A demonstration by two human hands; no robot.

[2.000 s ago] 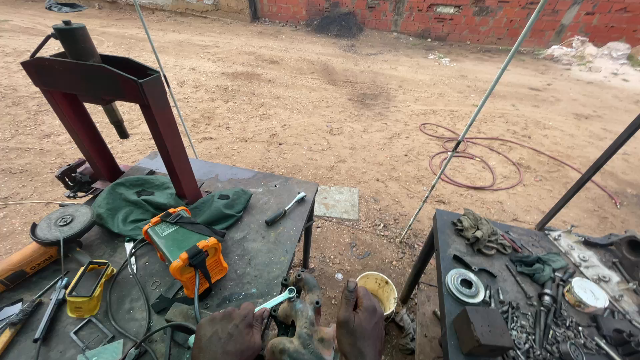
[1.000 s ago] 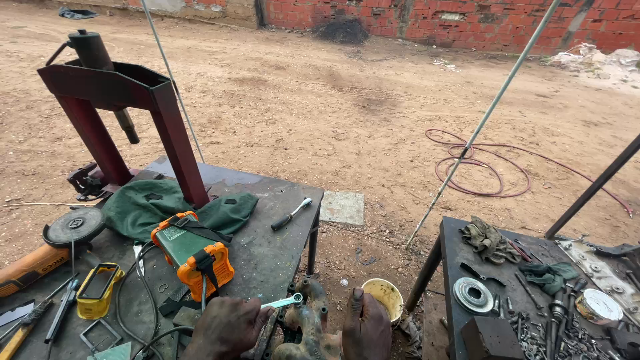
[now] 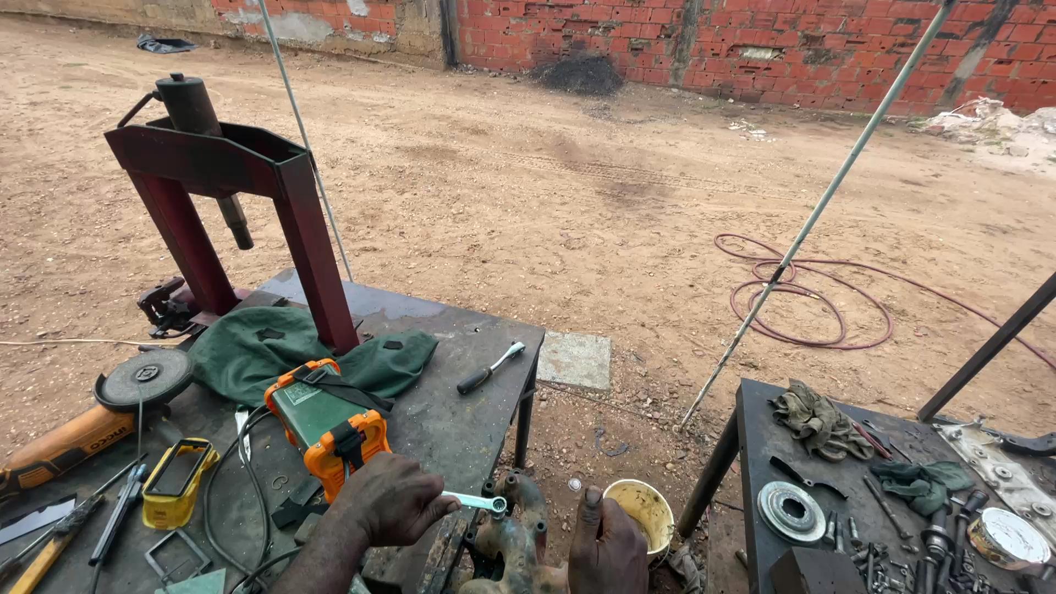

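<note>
My left hand [image 3: 400, 501] grips a combination wrench [image 3: 474, 500], whose ring end sits at the top of a rusty cast metal part [image 3: 511, 540], apparently an engine manifold, at the bottom centre. On the right side of that casting is my right hand [image 3: 609, 544], thumb raised and fingers curled; whether it grips the casting is hidden. A yellowish bucket [image 3: 656, 503] stands just behind the right hand. Left of the wrench, an orange and green device [image 3: 330, 421] with black straps lies on the metal table [image 3: 445, 412], near a ratchet handle [image 3: 491, 368].
A red shop press [image 3: 293, 198], green cloth [image 3: 247, 351], angle grinder [image 3: 82, 429] and yellow frame [image 3: 177, 483] occupy the left table. The right table [image 3: 747, 462] holds rags [image 3: 817, 421], a metal disc [image 3: 790, 511] and many bolts. A hose [image 3: 825, 338] lies coiled on the dirt.
My left hand and the wrench have shifted; the wrench now lies nearly level, its ring end pointing right, where earlier it slanted upward. My right hand stays beside the casting.
</note>
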